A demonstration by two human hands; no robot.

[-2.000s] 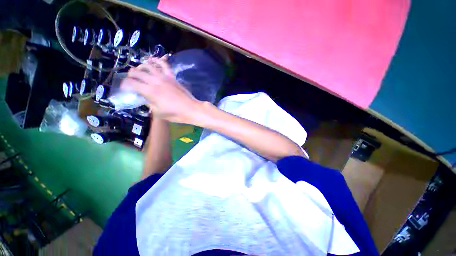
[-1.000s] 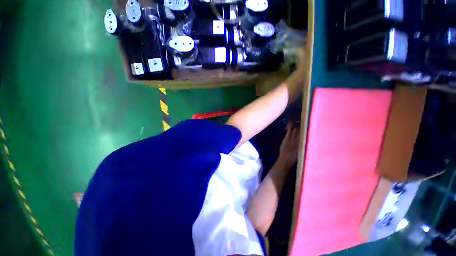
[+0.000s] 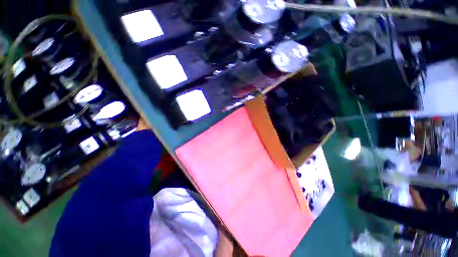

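The flat pink-red work mat [image 3: 241, 180] lies nearest in front of me on the green bench. My left hand is not in view; only a small patch of skin shows past the blue sleeve [image 3: 110, 185], at the bench edge. On my right side, a strip of skin [image 3: 226, 245] shows at the bottom edge beside the mat. It is cut off, and I cannot tell whether it is hand or wrist, or whether it holds anything.
An open cardboard box [image 3: 270, 135] with dark contents and a white tray [image 3: 317, 183] with small dark discs stand beyond the mat. Black cameras with white labels [image 3: 193, 104] stand at the mat's upper end. More cameras [image 3: 89, 94] stand lower left. People's arms show far right.
The view has swung up and to the right, showing more bench. Both arms, seen reaching beside the bench edge before, are now mostly out of view.
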